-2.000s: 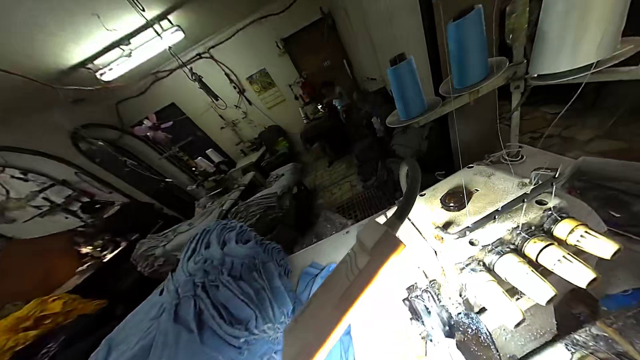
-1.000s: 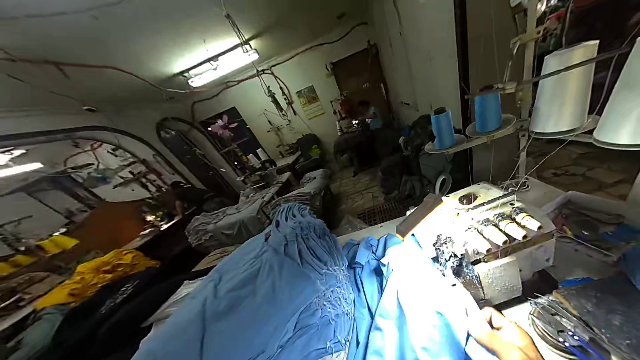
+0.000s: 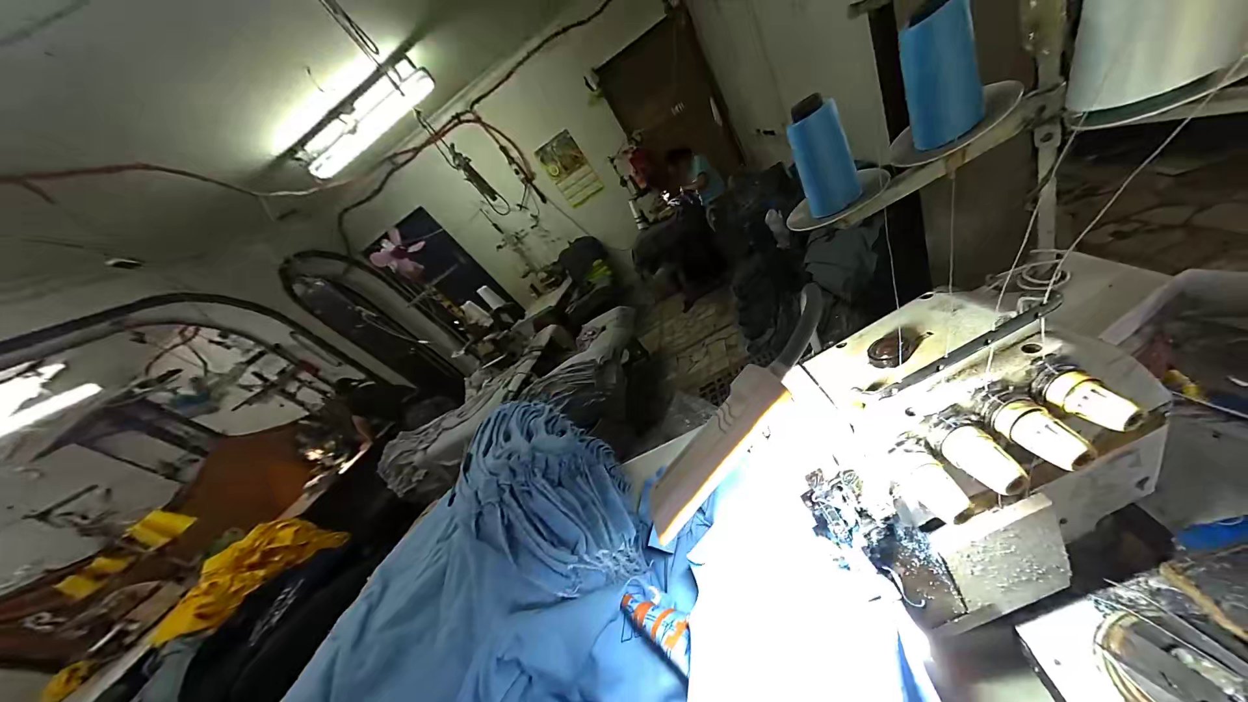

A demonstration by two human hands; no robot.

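Neither of my hands shows in this view. Light blue fabric (image 3: 409, 624) lies in a large gathered bundle at the lower middle, its frayed, folded edges (image 3: 546, 487) heaped up. The fabric reaches an industrial overlock sewing machine (image 3: 975, 361) on the right, where a lamp washes out the cloth and the stitching area. Several pale tension knobs (image 3: 1038, 434) stick out of the machine's front. On the cloth rests an orange-and-white striped object (image 3: 658, 624), partly hidden; its kind is unclear.
Blue thread cones (image 3: 824, 161) and a large white cone (image 3: 1150, 54) stand above the machine, with threads running down. Yellow cloth (image 3: 253, 565) and dark cloth lie at left. Grey fabric piles (image 3: 575, 370) lie beyond. A person (image 3: 704, 180) is in the far background.
A hand seen at the lower right beside the machine one second ago is out of view now. The striped object has come into view on the cloth. The view has tilted.
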